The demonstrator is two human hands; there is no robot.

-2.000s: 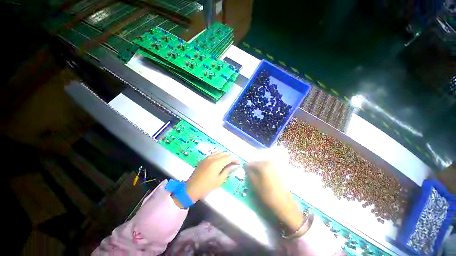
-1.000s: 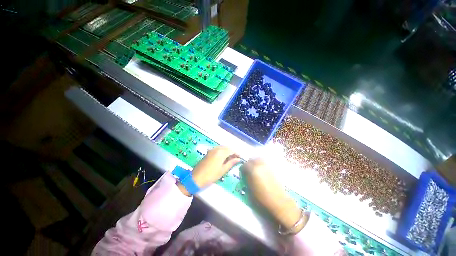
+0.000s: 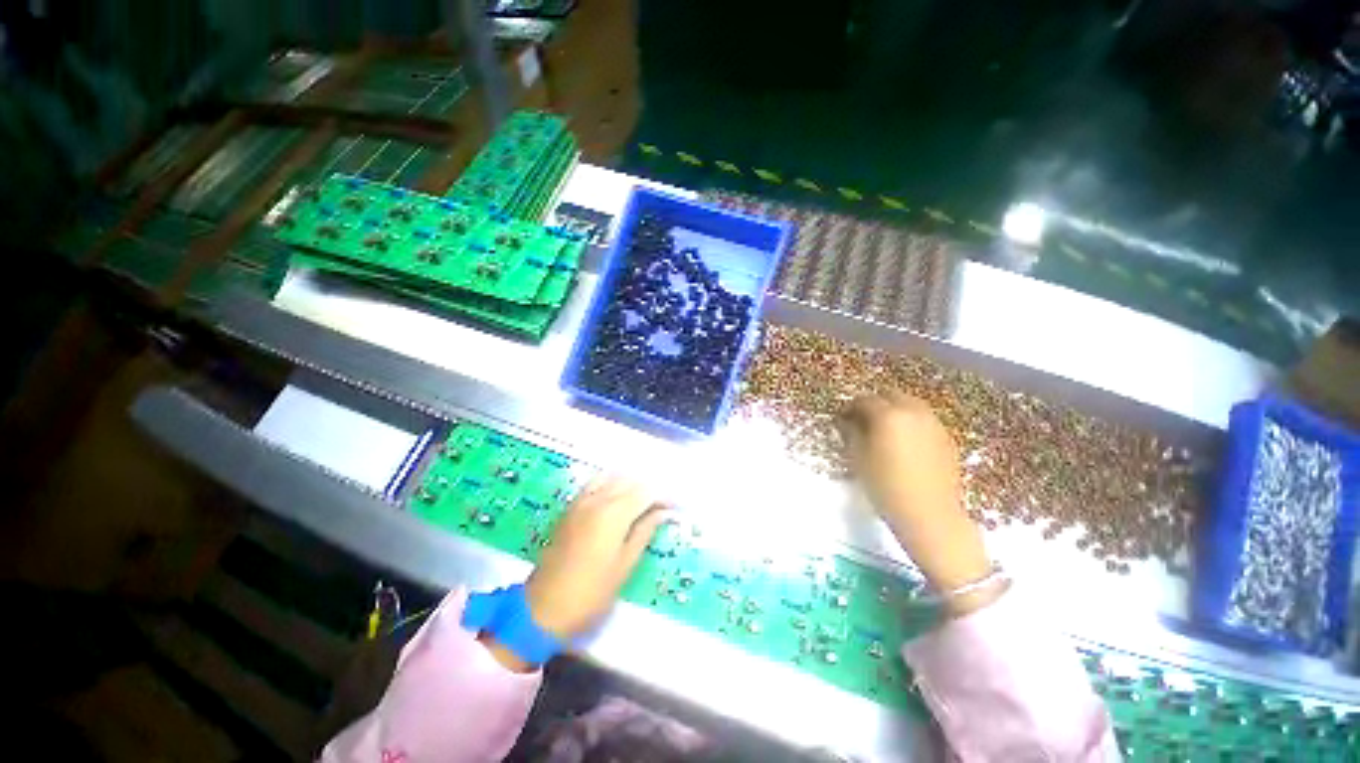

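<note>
A green circuit board panel [image 3: 746, 604] with small parts lies in the rail nearest me. My left hand [image 3: 594, 549], with a blue wrist strap [image 3: 515, 626], rests over the board with its fingers bent; whether it holds a part is hidden. My right hand [image 3: 895, 447] is at the loose copper-brown components [image 3: 1029, 447], fingertips down among them; whether a part is pinched cannot be seen. The blue bin of dark components [image 3: 671, 328] stands left of the copper-brown spread.
Stacked green boards [image 3: 433, 246] lie at the left behind the rail. A brown tray of parts [image 3: 865, 268] lies behind the spread. A blue bin of silvery parts [image 3: 1286, 522] is at the right. More boards [image 3: 1223, 723] lie at lower right.
My right hand has moved from the board, beside my left hand, back and right to the copper-brown components. My left hand stays over the board. The camera view has turned somewhat.
</note>
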